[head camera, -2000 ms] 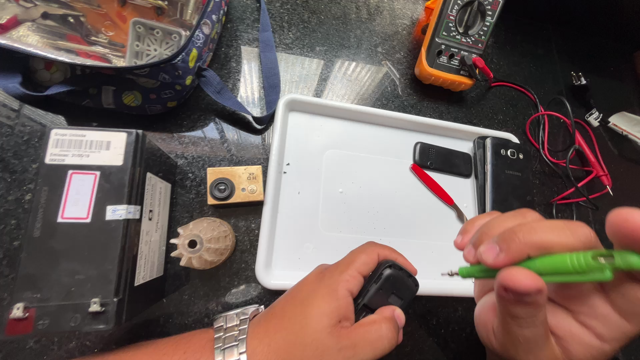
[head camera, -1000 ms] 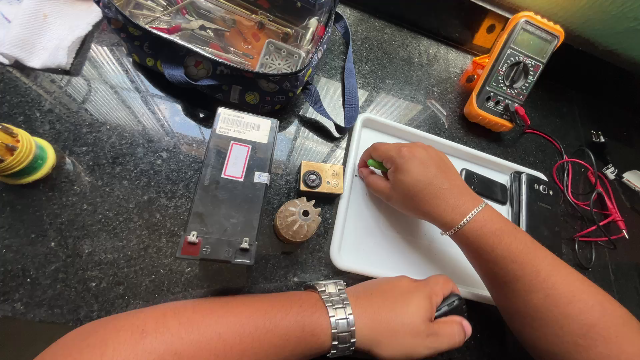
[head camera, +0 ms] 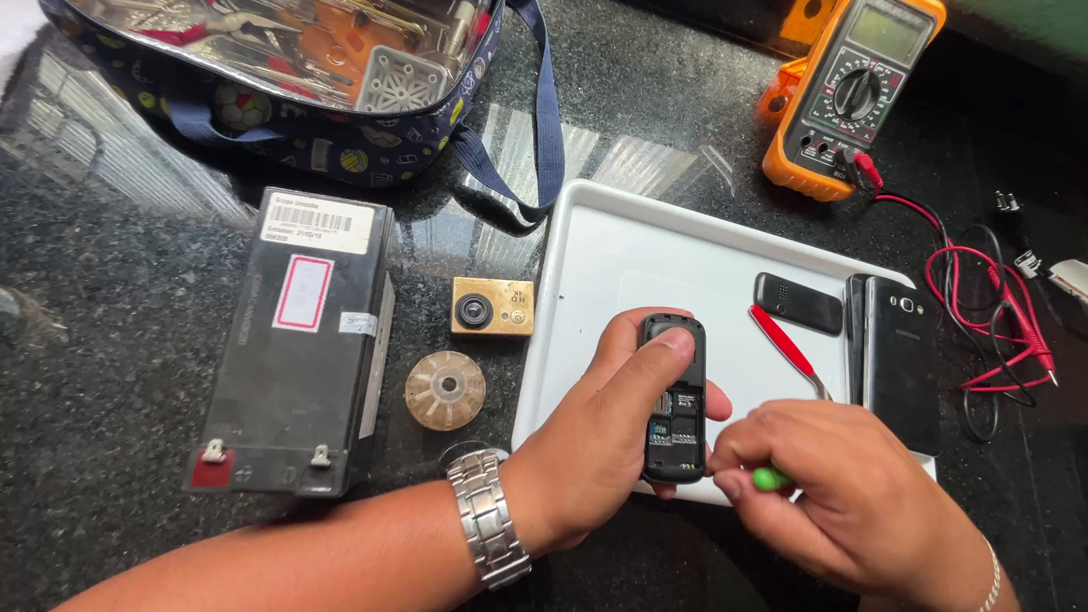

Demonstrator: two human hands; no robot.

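My left hand (head camera: 608,425) holds a black mobile phone (head camera: 676,459) upright over the near edge of the white tray (head camera: 629,280). The phone's back is off, and its bare battery bay and card slots face up. My right hand (head camera: 833,493) grips a green-handled tool (head camera: 771,478), probably a screwdriver, beside the phone's lower right edge; its tip is hidden by the fingers. A black phone back cover (head camera: 797,303) lies in the tray. Below it rests a red-handled metal tool (head camera: 782,342), perhaps tweezers or a spudger. Dark smartphones (head camera: 903,365) lie at the tray's right side.
A black battery (head camera: 289,365) stands left of a gold action camera (head camera: 493,307) and a round, translucent brownish part (head camera: 445,390). A patterned tool bag (head camera: 340,140) lies at the upper left, its strap reaching toward the tray. An orange multimeter (head camera: 854,93) with tangled red and black leads (head camera: 1033,340) occupies the right.
My right hand has moved from the tray's left side back to the phone, still with the green tool. My left hand has raised the phone over the tray's edge, so its open back now shows.
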